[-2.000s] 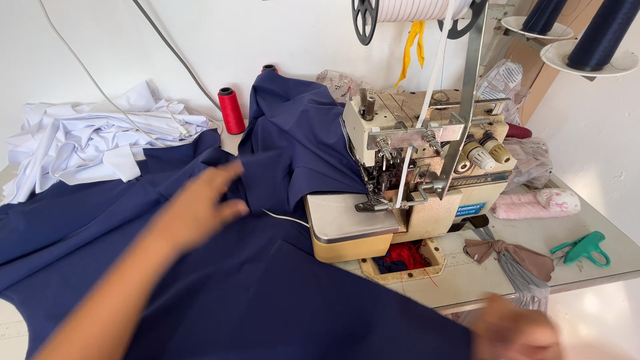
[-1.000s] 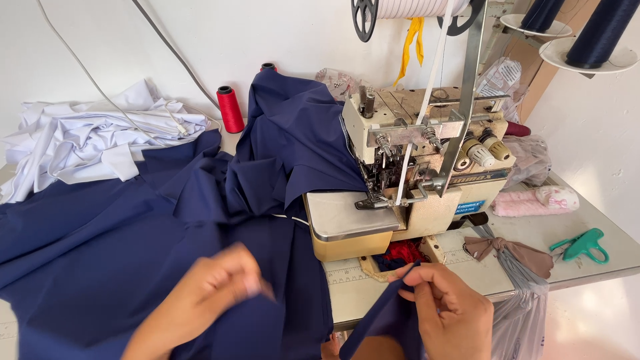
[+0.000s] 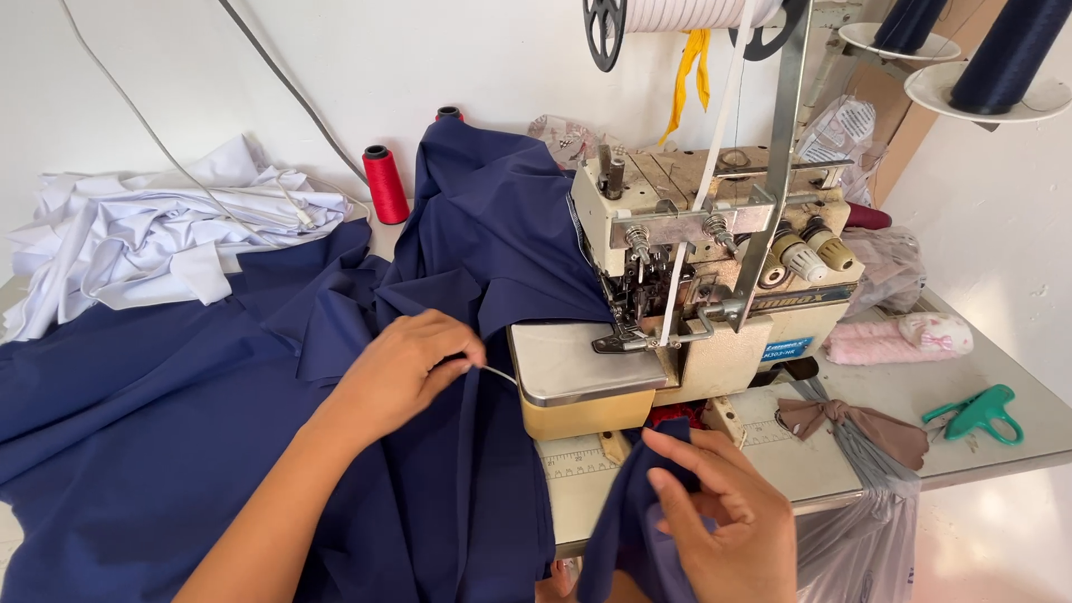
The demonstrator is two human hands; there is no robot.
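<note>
An overlock sewing machine (image 3: 712,234) stands on the table, its metal work plate (image 3: 586,364) facing me. Just left of the plate, my left hand (image 3: 410,377) pinches a thin white cord (image 3: 500,373) above dark blue fabric (image 3: 209,444). My right hand (image 3: 720,502), in front of the machine, has a narrow dark blue fabric piece (image 3: 624,519) between thumb and fingers. More blue fabric (image 3: 494,209) is bunched behind the plate, reaching the presser foot (image 3: 615,343). White elastic tape (image 3: 720,126) runs down from a reel (image 3: 687,12) to the foot.
White fabric (image 3: 142,234) is heaped at the back left, near a red thread cone (image 3: 386,186). On the right lie green thread snips (image 3: 984,414), a pink cloth bundle (image 3: 896,339) and a grey plastic bag (image 3: 871,469) tied with brown cloth. Navy thread cones (image 3: 1009,59) stand above.
My left hand has moved up and toward the work plate and now pinches the cord. My right hand has come in from the lower right edge and holds the narrow fabric piece.
</note>
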